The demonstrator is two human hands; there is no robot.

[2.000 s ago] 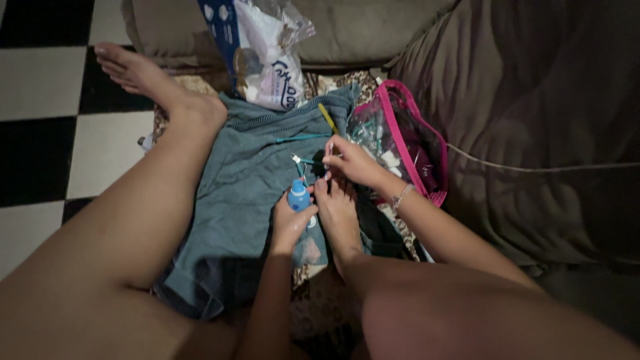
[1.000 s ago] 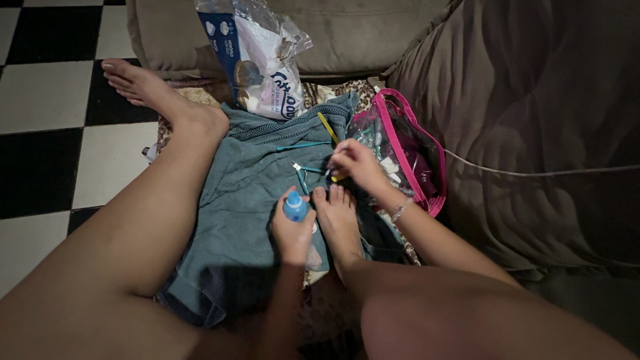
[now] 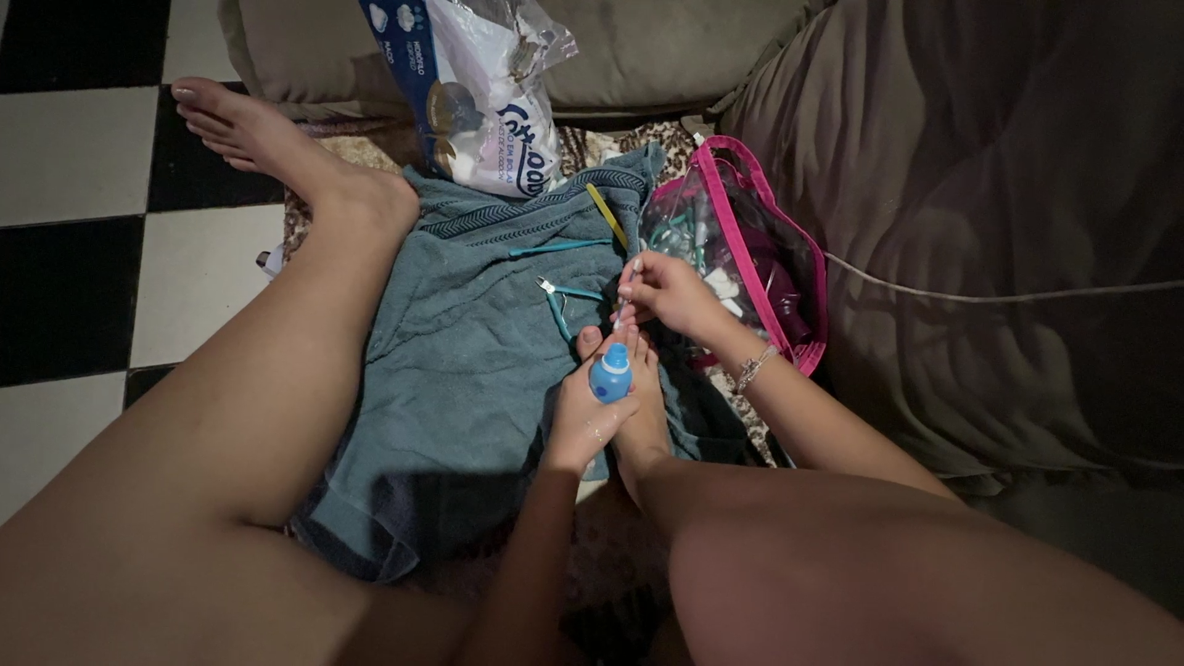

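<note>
My left hand (image 3: 587, 421) is closed around a small blue plastic bottle (image 3: 610, 377) and rests over my right foot (image 3: 646, 407). My right hand (image 3: 668, 294) pinches a thin, light-coloured stick (image 3: 624, 301), its lower end at the toes. Left of the toes, a cuticle nipper with teal handles (image 3: 558, 305) lies on the blue-green towel (image 3: 444, 370). Beyond it are a thin teal tool (image 3: 560, 248) and a yellow stick that looks like a nail file (image 3: 606, 215). What the stick's tip touches is too small to tell.
A clear bag with pink trim (image 3: 754, 240) holds several items right of the towel. An open plastic bag of cotton balls (image 3: 490, 111) stands at the back. Grey-brown cushions (image 3: 647, 55) border the back and right. A pale cord (image 3: 971, 294) crosses the right cushion. My left foot (image 3: 268, 139) is at the left.
My left hand, with the blue bottle, has moved right, onto my right foot. My right hand has shifted slightly and stays at the toes.
</note>
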